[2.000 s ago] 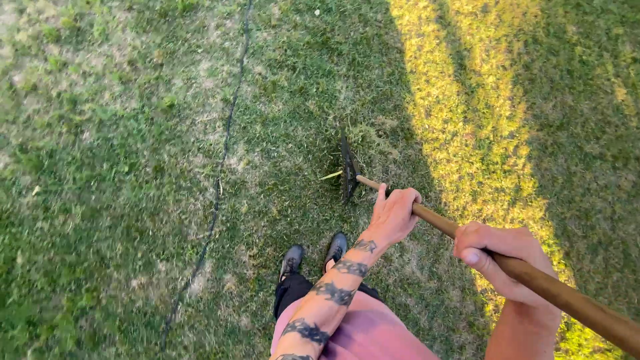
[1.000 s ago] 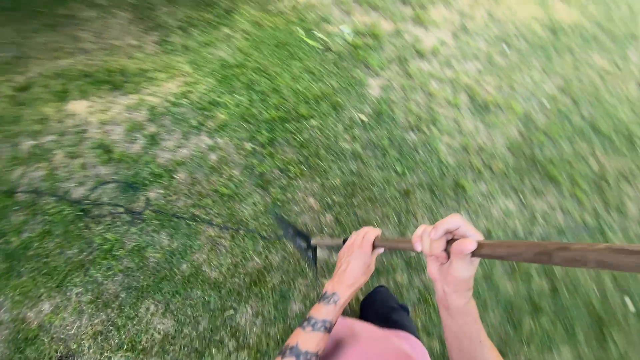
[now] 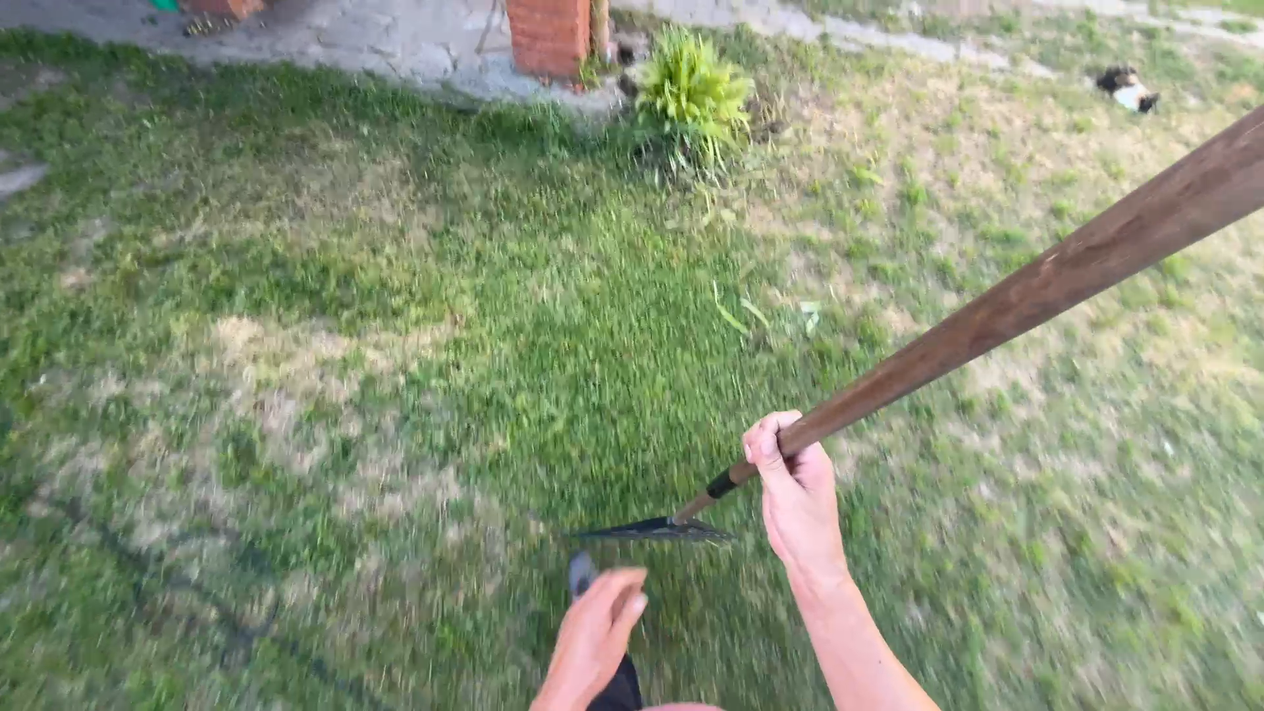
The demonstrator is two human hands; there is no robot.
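My right hand is closed around the lower part of a long wooden handle, which slants up to the right edge. At the handle's lower end is a dark rake head, seen nearly edge-on just over the grass. My left hand is off the handle, below and left of the rake head, with fingers loosely curled and nothing seen in it. The toe of a dark shoe shows just beyond that hand.
A brick pillar stands by a paved strip at the top. Beside it grows a leafy plant. A black-and-white animal, perhaps a cat, lies at the upper right. A dark hose or cable crosses the grass at lower left.
My left hand has let go of the handle, which both hands held in the earlier frames. My right hand still grips it. The view has swung to the pillar and the plant.
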